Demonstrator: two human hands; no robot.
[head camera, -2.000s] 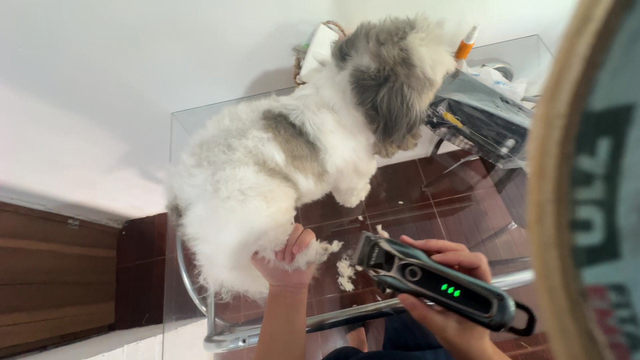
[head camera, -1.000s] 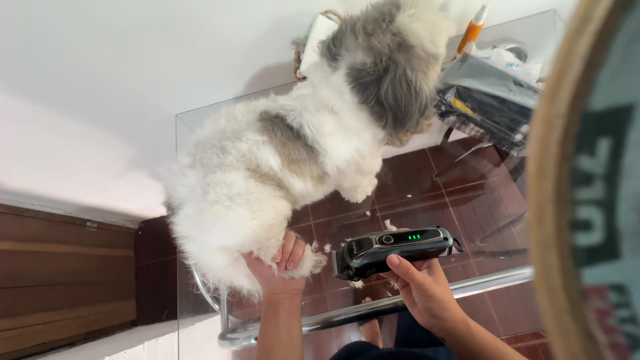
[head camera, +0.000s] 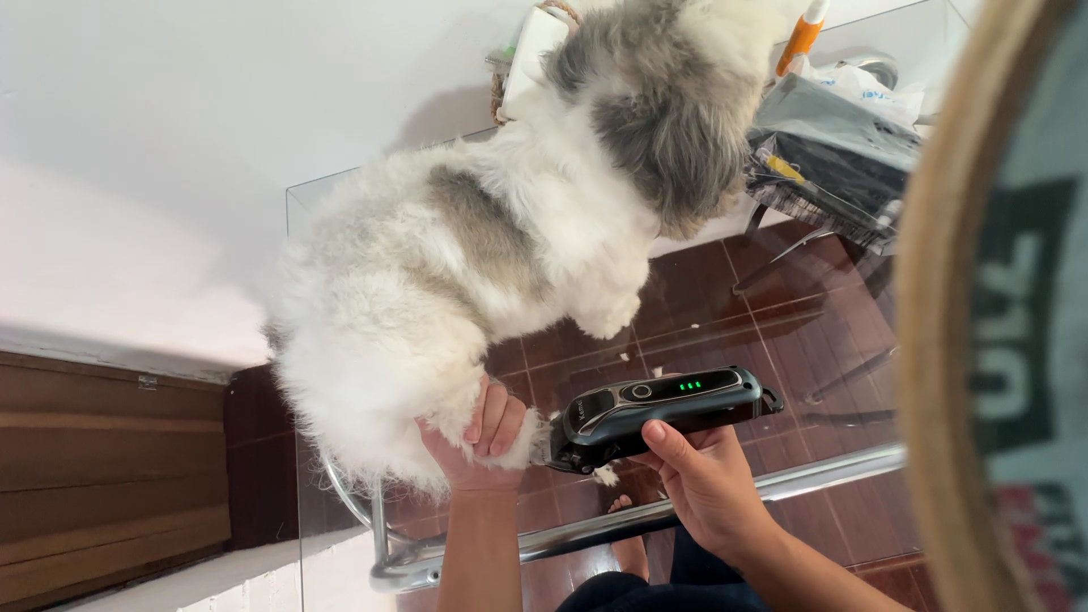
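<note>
A fluffy white and grey dog (head camera: 510, 229) is on a glass-topped table (head camera: 595, 348), its head toward the upper right. My left hand (head camera: 480, 438) is closed around the dog's hind leg near the paw (head camera: 531, 438). My right hand (head camera: 701, 472) grips a black cordless hair clipper (head camera: 659, 412) with green indicator lights. The clipper's blade end touches or nearly touches the fur at the paw; the exact contact is hard to see. Small tufts of cut fur (head camera: 605, 476) lie just below the blade.
A plastic-wrapped dark package (head camera: 833, 153) and an orange bottle with a white cap (head camera: 801, 38) are at the upper right. A chrome tube (head camera: 816, 476) runs along the near side. A large round wooden-rimmed object (head camera: 935, 280) fills the right edge. A wooden panel (head camera: 110, 459) is at lower left.
The clipper has come left to the paw in my left hand; two seconds ago it pointed there from farther right, more tilted. My left hand has kept its hold on the leg.
</note>
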